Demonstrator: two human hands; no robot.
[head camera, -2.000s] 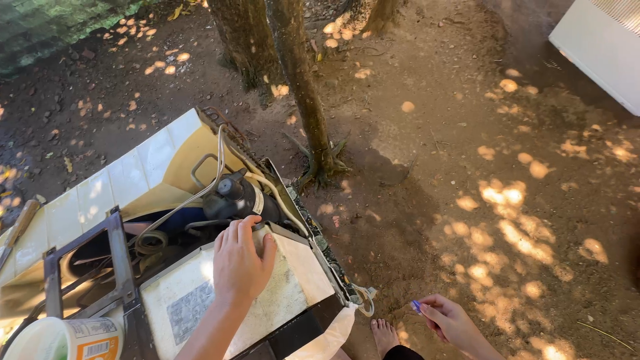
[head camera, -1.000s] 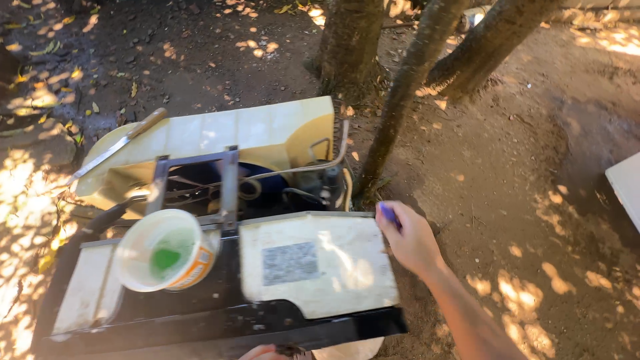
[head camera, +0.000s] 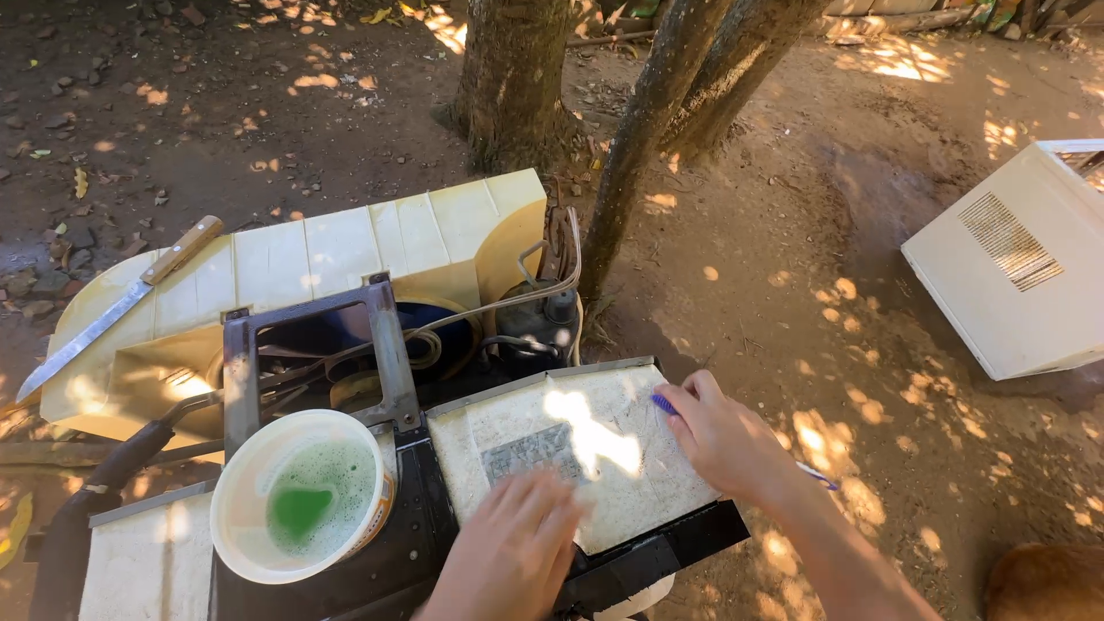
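My right hand (head camera: 720, 431) grips a small brush with purple bristles (head camera: 663, 404), whose head is at the right edge of a dirty white panel (head camera: 630, 492); the handle's end shows beyond the wrist. My left hand (head camera: 517, 539), blurred, is over the lower part of that panel, below a worn grey label (head camera: 533, 455), with no object visible in it. Left of it, a white plastic tub (head camera: 226, 509) holding green, foamy liquid stands on the black part of the unit. Behind are a metal bracket (head camera: 392, 349), a dark compressor (head camera: 539, 321) and thin bent tubes.
A knife with a wooden handle (head camera: 183, 250) lies on the cream plastic housing (head camera: 336, 246). Tree trunks (head camera: 513, 86) rise behind the unit. A white vented casing (head camera: 957, 285) sits on the dirt at the right. Something brown and furry (head camera: 1044, 582) shows at the lower right.
My left hand, mostly out of view a second ago, is now over the panel. My right hand stays at the panel's right side with the brush. The view has swung since the oldest frame.
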